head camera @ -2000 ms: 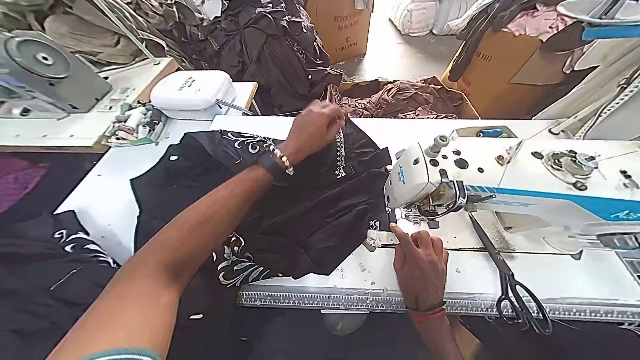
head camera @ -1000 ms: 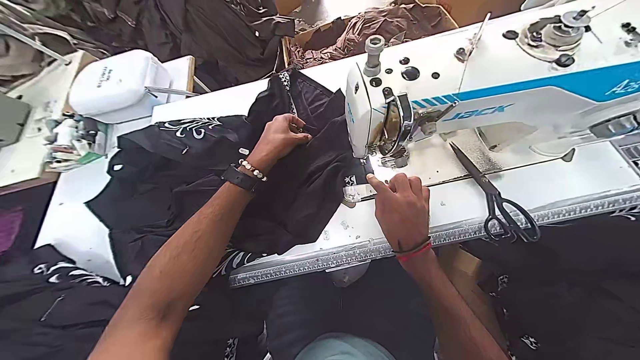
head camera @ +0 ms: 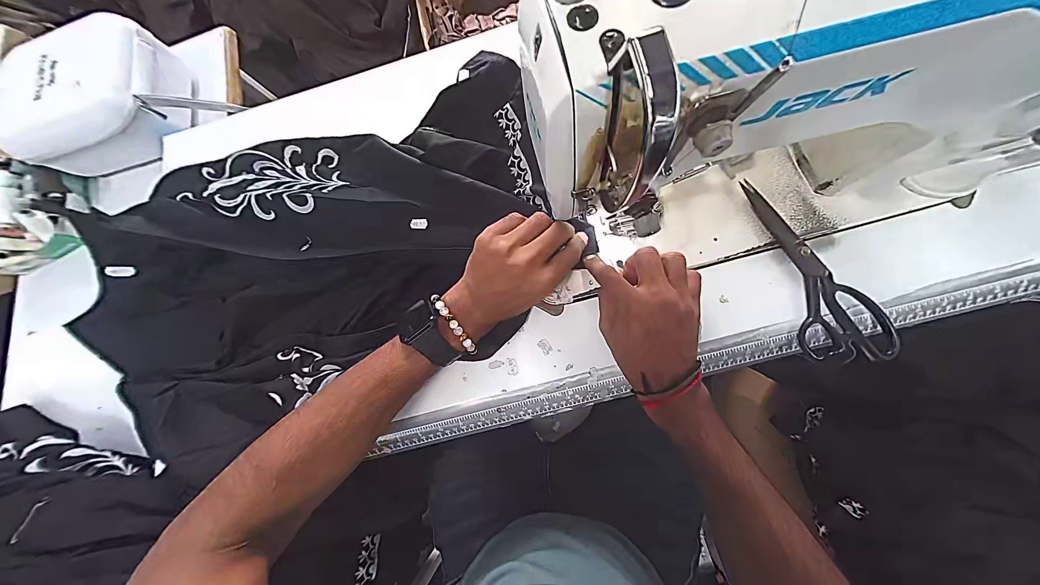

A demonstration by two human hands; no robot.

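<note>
Black fabric with white embroidery point(head camera: 325, 227) lies across the white sewing table, one edge reaching the needle area of a Jack sewing machine point(head camera: 780, 97). My left hand point(head camera: 520, 264) grips that edge between thumb and fingers, just left of the presser foot point(head camera: 634, 221). Touching the same edge with an extended index finger is my right hand point(head camera: 650, 317), its other fingers curled; whether it pinches the cloth cannot be told. The needle tip is not clearly visible. Black-handled scissors point(head camera: 821, 284) rest partly spread on the table, right of my right hand.
A measuring tape strip point(head camera: 756, 345) runs along the table's front edge. At the upper left stands a white rounded case point(head camera: 73, 81), with small items beside it. More embroidered black fabric point(head camera: 73, 479) lies at lower left, and dark cloth point(head camera: 934, 439) hangs at lower right.
My left hand has come from farther back on the fabric to the edge by the presser foot, beside my right hand. The view has moved closer to the machine.
</note>
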